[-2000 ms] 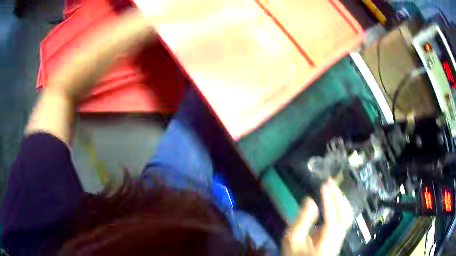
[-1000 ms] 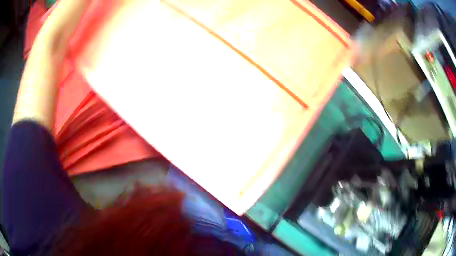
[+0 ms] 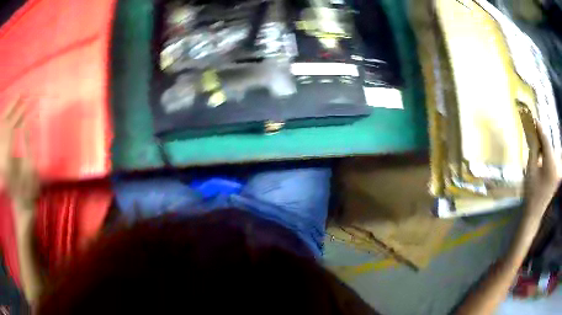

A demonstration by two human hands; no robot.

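Note:
My left hand (image 3: 21, 169) is blurred at the left edge, over the front of the red sheets (image 3: 68, 98). Whether it grips them cannot be told. My right hand (image 3: 543, 163) is at the right edge, its fingers against the right side of the cardboard stack (image 3: 480, 92). The black test fixture (image 3: 246, 111) lies between them on the green mat, with blurred clear and metal parts on top and a small brass-coloured latch (image 3: 273, 127) on its front. No hand is on the fixture.
A narrow white strip (image 3: 325, 69) and a white piece (image 3: 384, 97) are at the fixture's right. The table's front edge (image 3: 271, 160) runs above my lap. More cardboard (image 3: 382, 197) is below, right of my legs. Red folds (image 3: 71, 221) hang at the lower left.
The view has swung right and levelled. The fixture is now in the upper middle, and the cardboard stack has come into view. My right hand is now beside the cardboard; my left is lower at the red sheets.

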